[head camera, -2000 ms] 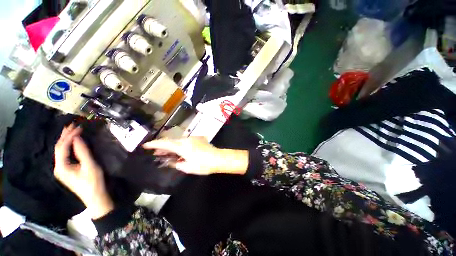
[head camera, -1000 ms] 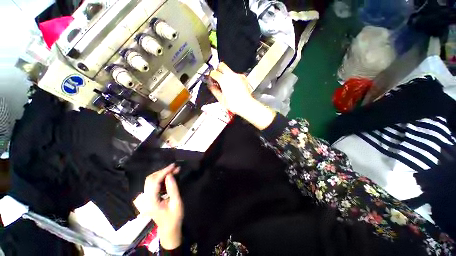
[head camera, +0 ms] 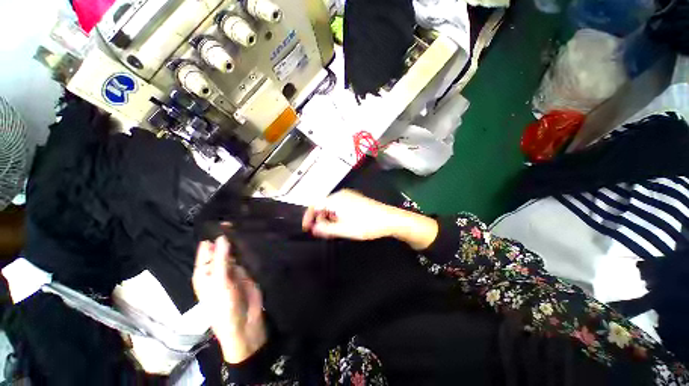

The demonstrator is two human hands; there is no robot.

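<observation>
A black fabric piece lies between my hands over the black lap cloth; its edges are hard to tell from the cloth. My right hand pinches its right end, fingers curled; no snips can be made out. My left hand is blurred, with the fabric between its fingers and thumb. Both hands are below the overlock machine, away from its presser foot. The cloth plate shows beside the foot.
Black cut panels are heaped left of the machine, with a pale strip bundle below. Red thread lies at the table's right edge, near a white plastic bag. Striped garments are piled at right; a fan stands at left.
My right hand has come down from the machine's right side to the lap, and the dark piece there is gone. My left hand has risen slightly leftward to the black piece. The view has shifted.
</observation>
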